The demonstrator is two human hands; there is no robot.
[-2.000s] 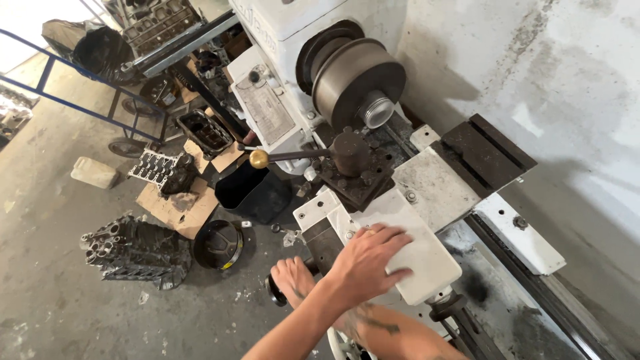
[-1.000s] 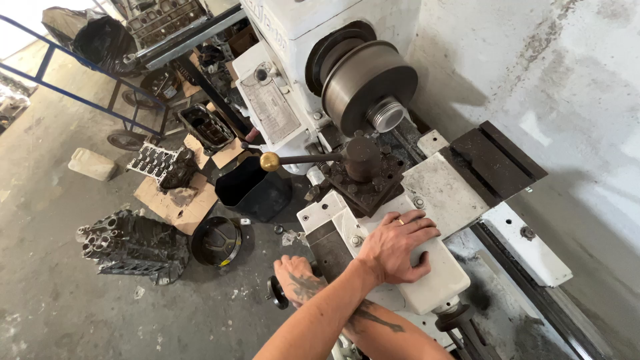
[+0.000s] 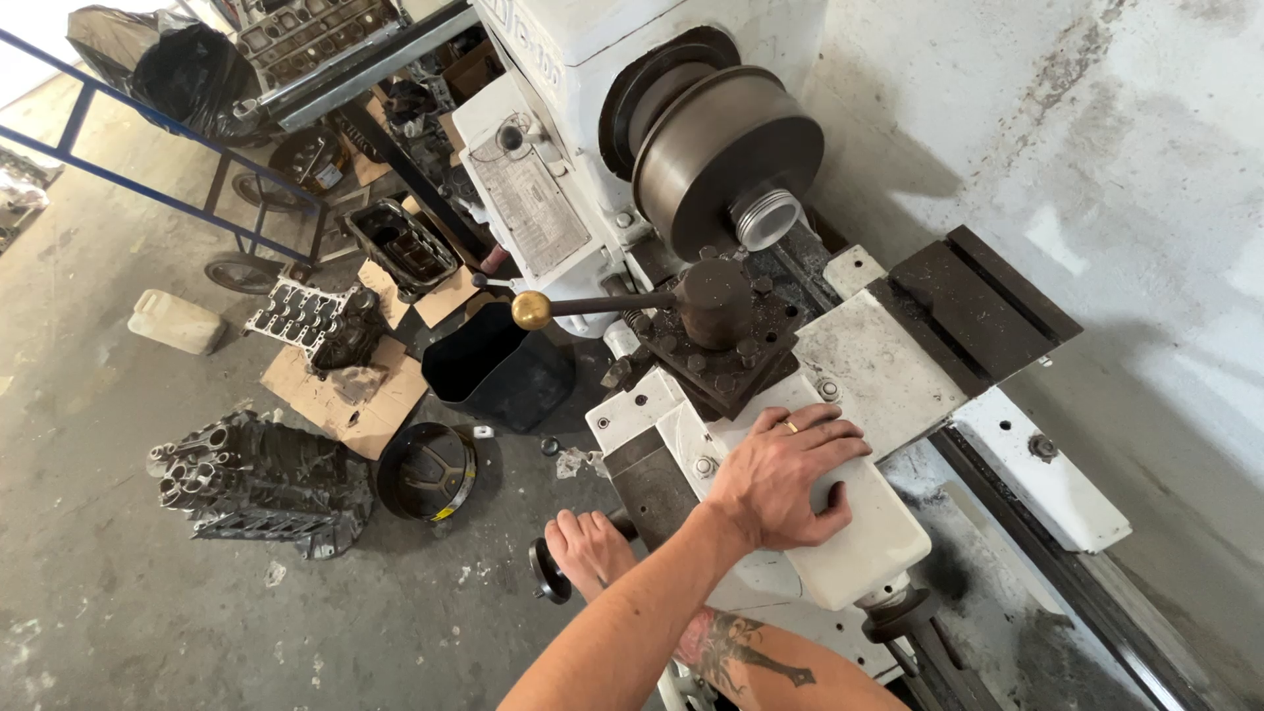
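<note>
My left hand (image 3: 785, 479), with a ring on one finger, rests palm down on the white block of a lathe's slide (image 3: 869, 548), thumb bent to one side. My right hand (image 3: 591, 551) is closed around a black handwheel (image 3: 550, 571) at the carriage's near left side, its fingers partly hidden. My left forearm crosses over the tattooed right one. Beyond my left hand stands the dark square tool post (image 3: 716, 326), its lever ending in a brass-coloured ball (image 3: 531, 309). Farther up are the lathe's large round spindle fitting (image 3: 731, 163) and its threaded end (image 3: 768, 219).
An engine block (image 3: 262, 484), a cylinder head (image 3: 306, 316) on cardboard, a black bin (image 3: 504, 370), a round black container (image 3: 427, 472) and a plastic jug (image 3: 176, 321) are on the floor at left. A slotted dark plate (image 3: 987, 301) lies near the right wall.
My left hand has shifted a little farther onto the white block, and its ring now shows. My right hand stays at the handwheel. The tool post keeps its place relative to the spindle.
</note>
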